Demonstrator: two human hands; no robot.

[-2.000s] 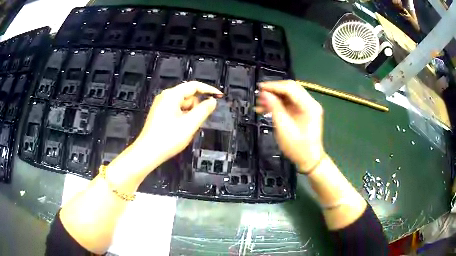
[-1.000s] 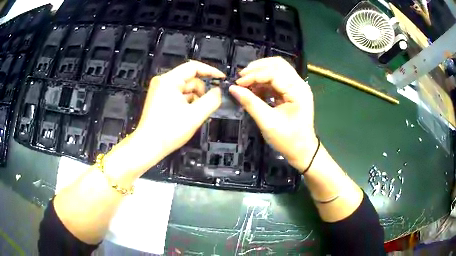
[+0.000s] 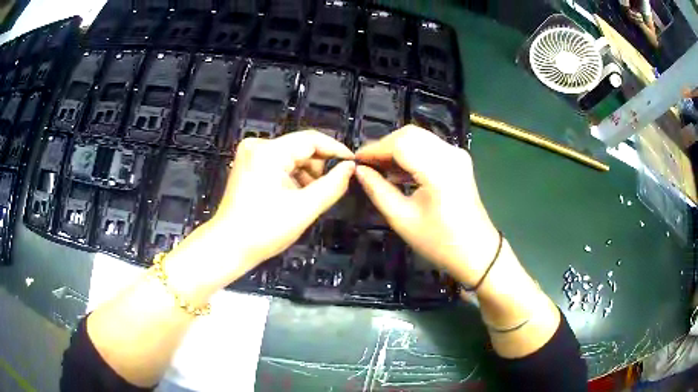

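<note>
My left hand (image 3: pixel 279 187) and my right hand (image 3: pixel 421 195) meet fingertip to fingertip above the black tray (image 3: pixel 306 295). A tiny dark part (image 3: pixel 334 162) shows at my left fingertips and reaches to where the hands meet; the fingers hide most of it. Both thumbs and forefingers are pinched together there. Below them are dark housings (image 3: pixel 337 260), partly hidden by the hands and blurred. I cannot tell if one of these is held. More housings (image 3: pixel 172 195) sit in the tray's pockets, one of them lying sideways (image 3: pixel 106 164) at the left.
A second black tray (image 3: pixel 17 130) is at the far left. A white sheet (image 3: pixel 218 337) lies under my left forearm. A yellow rod (image 3: pixel 539 142) lies right of the tray, with a small white fan (image 3: pixel 566 60) beyond it. Loose small parts (image 3: pixel 588 291) lie at the right.
My right hand, apart from my left at first, has come in so the fingertips meet. The pale housing seen clearly below the fingertips earlier no longer stands out there.
</note>
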